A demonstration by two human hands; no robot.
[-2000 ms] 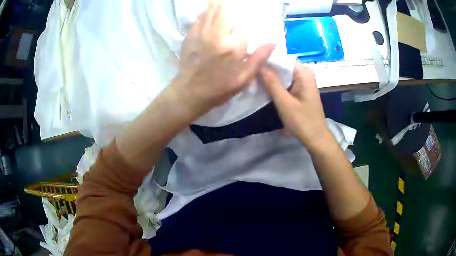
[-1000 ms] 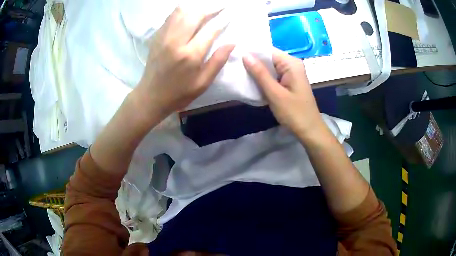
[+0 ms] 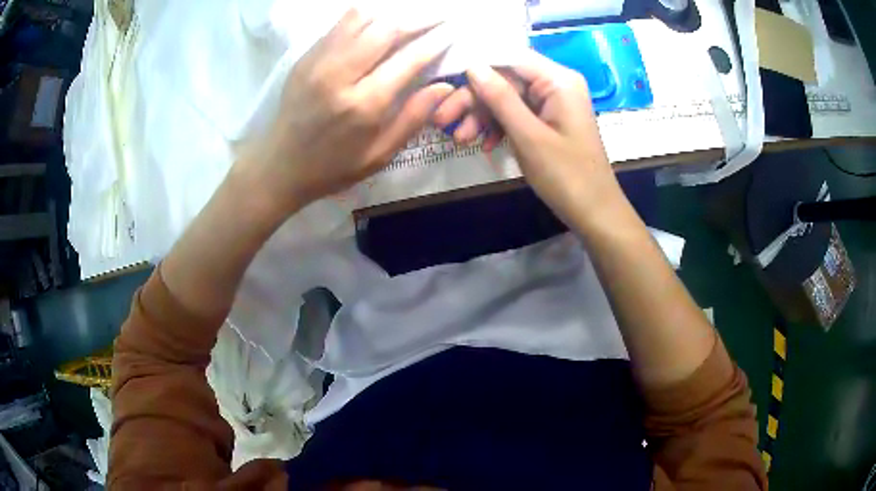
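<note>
White cloth (image 3: 490,29) lies on the machine table (image 3: 663,134), its upper part washed out by glare. My right hand (image 3: 543,125) pinches the near edge of this cloth between thumb and fingers. My left hand (image 3: 346,105) lies over the cloth beside it, fingers spread, its thumb tip close to my right fingertips; whether it grips cloth is hidden by glare. Another white panel (image 3: 471,307) drapes across my lap over the navy apron (image 3: 480,412). A thick heap of cream-white pieces (image 3: 115,153) lies at the table's left.
A blue tray (image 3: 615,67) lies right of the cloth. Ruler marks (image 3: 826,103) run along the table's front. A white strip (image 3: 744,105) hangs over the edge. A yellow basket (image 3: 88,371) with white pieces stands lower left. A dark object (image 3: 783,240) stands right, near yellow-black floor tape (image 3: 776,384).
The near edge of the cloth has moved away from me, uncovering the ruler marks and table front. My right fingers have moved up and curled, closer to my left thumb.
</note>
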